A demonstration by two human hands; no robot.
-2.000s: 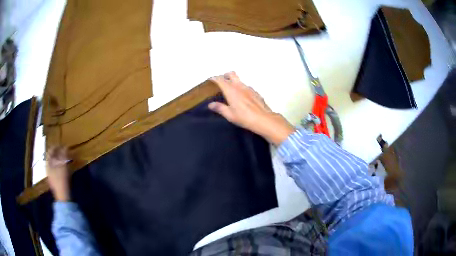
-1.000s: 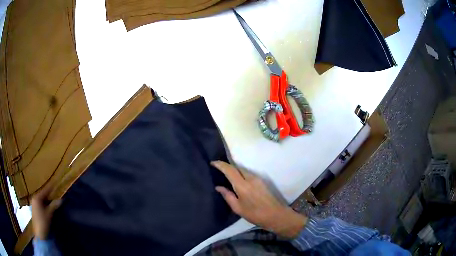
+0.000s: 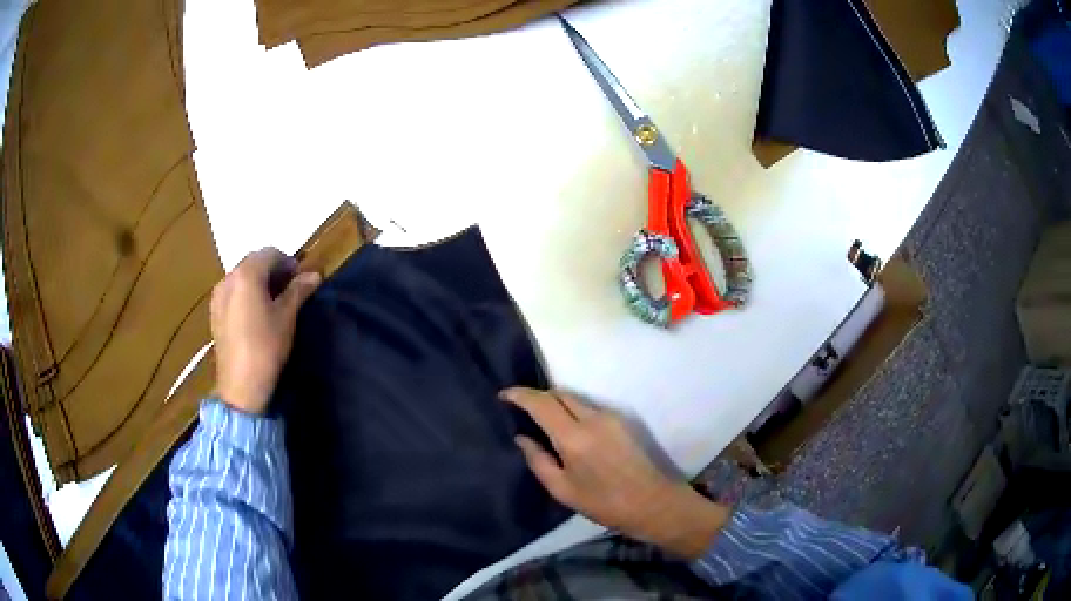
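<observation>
A dark front panel [image 3: 399, 387] lies flat before me, with a long brown placket [image 3: 129, 481] along its upper left edge. My left hand [image 3: 256, 317] is on the placket near its upper end, thumb and fingers pinching the band. My right hand [image 3: 605, 464] rests on the panel's right edge with thumb and index finger apart. Tailor's shears [image 3: 669, 194] with red handles and cloth-wrapped loops lie on the table, right of the panel, blades closed and pointing up-left. A bit of thread [image 3: 397, 228] lies by the placket's upper end.
Stacked brown panels [image 3: 112, 223] lie at the left; a second panel stack [image 3: 399, 21] is at the top. A dark and brown two-tone piece [image 3: 834, 88] lies at the upper right. A scrap box [image 3: 863, 364] stands below the white table's [image 3: 552, 282] right edge. Dark pieces are at the far left.
My left hand has moved up along the placket from its lower end to near its upper end. Earlier, my right hand left the placket's upper end for the panel's right edge. The view shifted.
</observation>
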